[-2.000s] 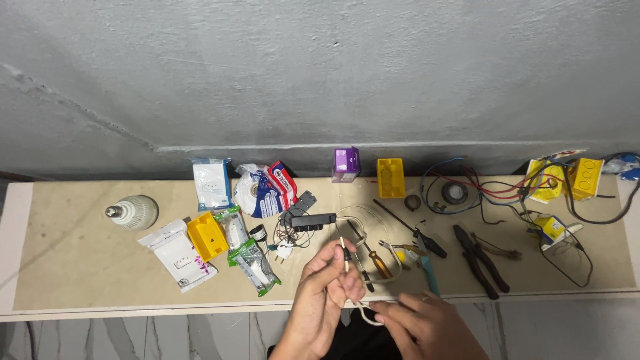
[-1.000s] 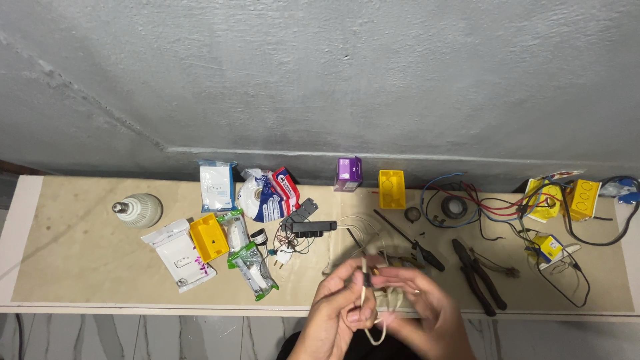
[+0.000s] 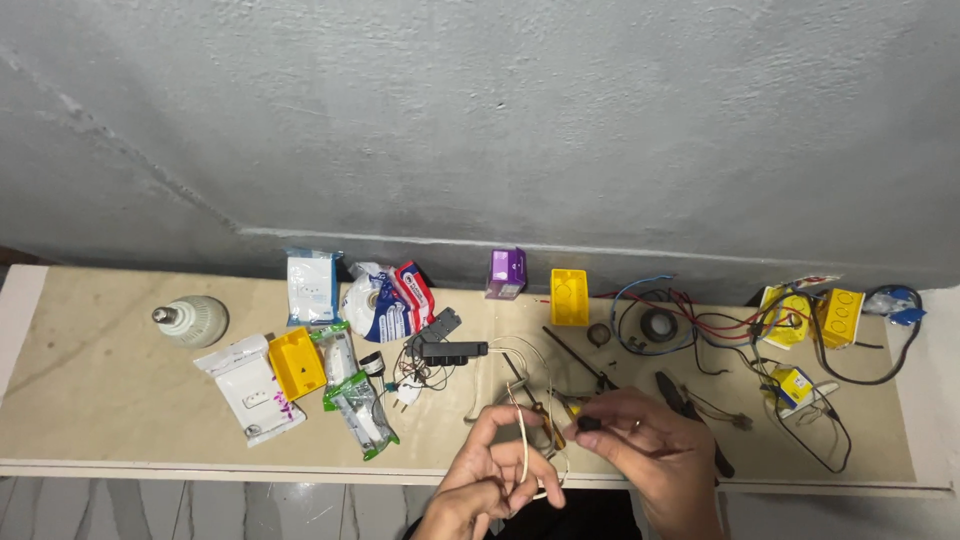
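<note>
My left hand (image 3: 499,476) is at the front edge of the table, a pale electrical cable (image 3: 523,442) held among its curled fingers and looping below them. To its right, my right hand (image 3: 652,450) pinches a small black piece (image 3: 589,424) between thumb and fingers; what it is exactly I cannot tell. The pale cable runs back toward a black multi-socket strip (image 3: 454,350). Behind the hands lie a screwdriver with an amber handle (image 3: 553,431) and a black screwdriver (image 3: 581,356), partly hidden by my right hand.
At left stand a light bulb (image 3: 196,321), a yellow electrical box (image 3: 298,364) and packaged outlets (image 3: 311,289). A purple box (image 3: 507,274) and another yellow box (image 3: 569,298) are at the back. Pliers (image 3: 675,397), black tape (image 3: 659,325) and tangled wires (image 3: 720,330) lie at right.
My hands were close together around the cable one second ago; now they are apart. My right hand has moved right with the black piece, while the cable remains in my left.
</note>
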